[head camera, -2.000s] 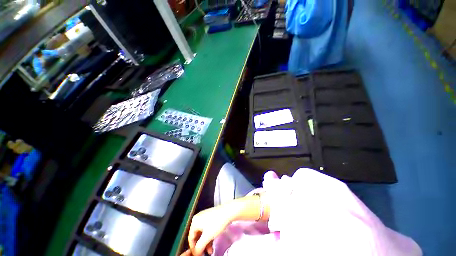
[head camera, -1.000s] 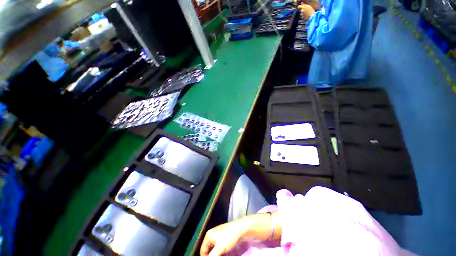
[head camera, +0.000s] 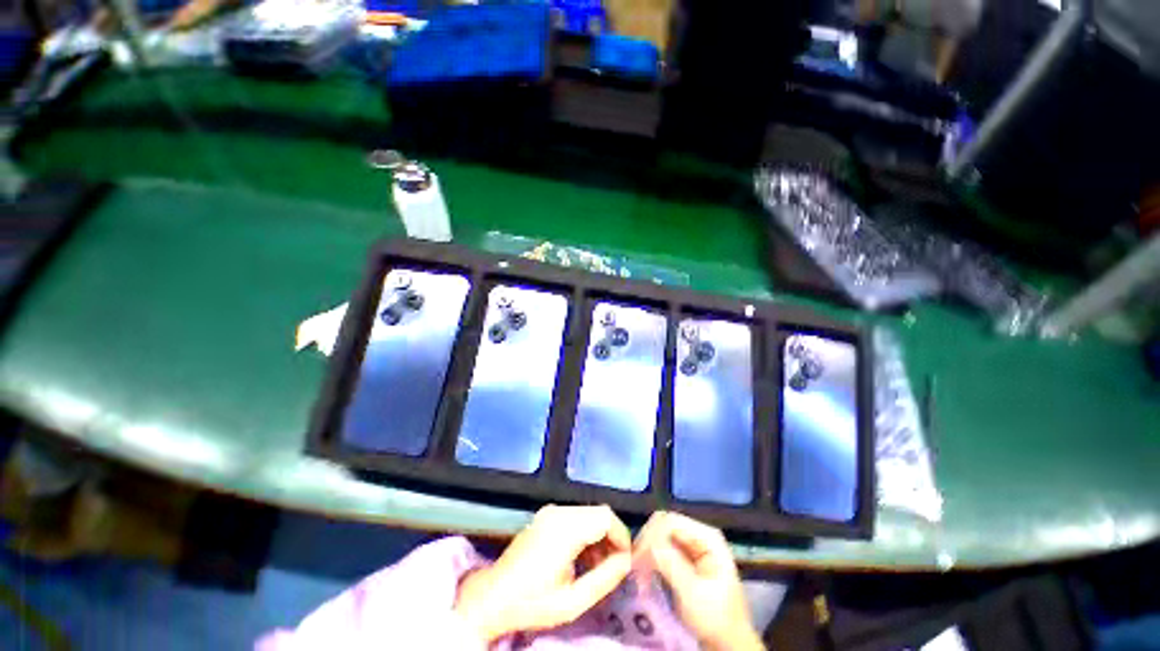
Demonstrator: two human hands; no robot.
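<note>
A black tray [head camera: 509,482] on the bench holds several glossy blue-silver phone back covers [head camera: 618,407], one per slot, each with a cluster of round dark lenses at its far end. My left hand [head camera: 553,572] and right hand [head camera: 693,572] are together below the tray's near edge, fingertips pinched close to each other. A clear film strip [head camera: 626,624] with a few dark rings hangs between them, pinched by both; its edges are blurred and partly hidden by the fingers.
The green bench [head camera: 191,318] carries a white bottle [head camera: 421,206] behind the tray, a white scrap [head camera: 323,329] at left, loose rings on clear sheet [head camera: 585,260] behind, lens-part strips [head camera: 902,432] at right, shiny bagged parts [head camera: 846,235] and blue boxes [head camera: 471,48] farther back.
The view has swung left from the spare trays at the side to face the tray. Both hands now show, fingertips together with the film between them; earlier only one hand was clearly visible.
</note>
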